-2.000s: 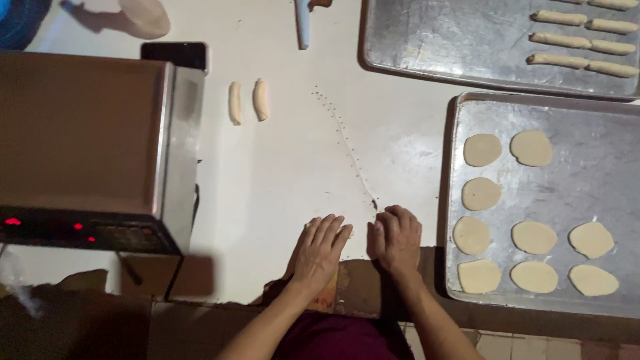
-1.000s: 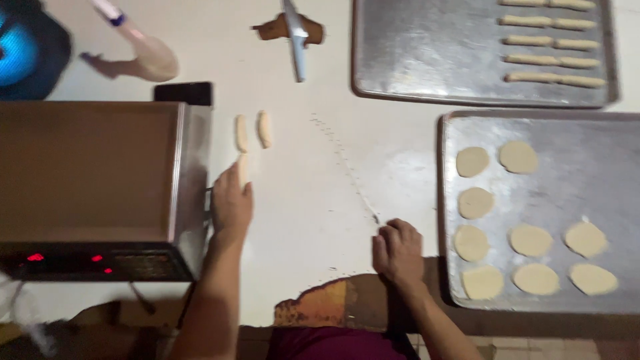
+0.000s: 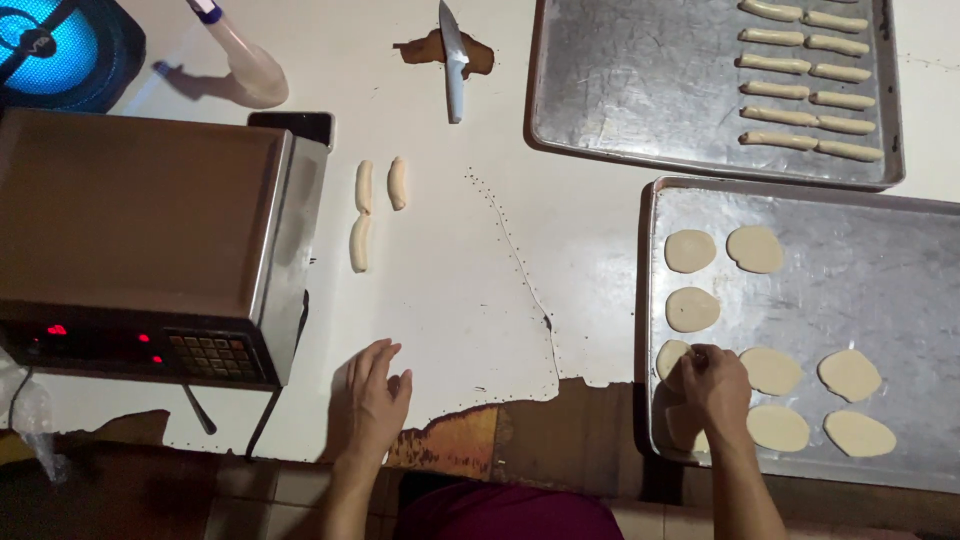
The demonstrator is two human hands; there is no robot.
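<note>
My left hand (image 3: pixel 377 397) rests empty over the front part of the white tabletop, fingers apart. Above it on the table lie three rolled dough pieces: one upper left (image 3: pixel 364 187), one beside it (image 3: pixel 397 183) and one below (image 3: pixel 360 243). On the near metal baking tray (image 3: pixel 862 255), my right hand (image 3: pixel 711 382) has its fingertips at the edge of a flat dough round (image 3: pixel 673 364); whether they grip it cannot be told. Several other flat dough rounds (image 3: pixel 774 370) lie around that hand. One below is partly covered by the hand and its shadow.
A digital scale (image 3: pixel 142 217) stands at left, with a phone (image 3: pixel 296 129), a bottle-like object (image 3: pixel 251 71) and a speaker (image 3: pixel 67 52) behind. A knife (image 3: pixel 454 75) lies at the back. The far tray (image 3: pixel 637 90) holds several dough rolls. The table's front edge is torn (image 3: pixel 525 412).
A third dough roll now lies below the first two. My left hand has drawn back toward the table's front, and my right hand has moved from the tabletop to the near tray.
</note>
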